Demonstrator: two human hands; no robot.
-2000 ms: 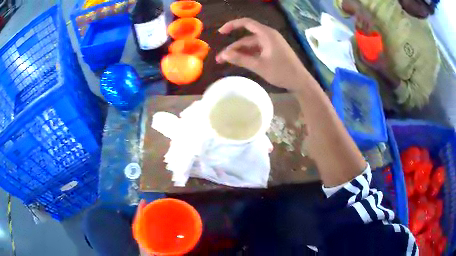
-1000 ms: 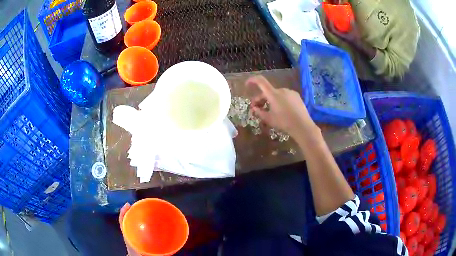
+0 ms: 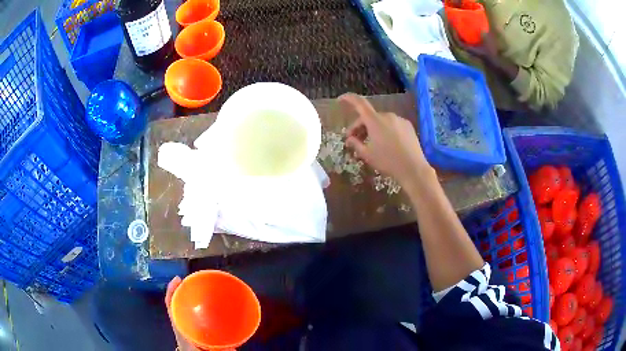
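An orange half shell (image 3: pixel 216 310) is held at the lower left by my left hand (image 3: pixel 174 301), of which only a strip of fingers shows at the shell's left side. Its open top faces up and it looks empty. My right hand (image 3: pixel 388 144) is over the clear plastic inserts (image 3: pixel 341 162) on the brown board (image 3: pixel 371 212); its thumb and fingers are bent at the pile, and whether they pinch an insert cannot be seen. A white bowl (image 3: pixel 310 130) of pale cloudy liquid stands on a crumpled white cloth (image 3: pixel 274 212) left of the pile.
Orange shells (image 3: pixel 193 83) stand along the dark belt (image 3: pixel 302 48), by a dark bottle (image 3: pixel 146 34) and blue ball (image 3: pixel 114 112). A blue tray (image 3: pixel 458 162) is on the board's right. Blue crates (image 3: pixel 48 158) stand left; a crate of shells (image 3: pixel 575 140) and a person (image 3: pixel 535 51) are right.
Since two seconds ago, my right hand has come back from the belt shells to the insert pile, and the view has shifted. Over the last second it stays there almost unchanged. My left hand still holds the shell.
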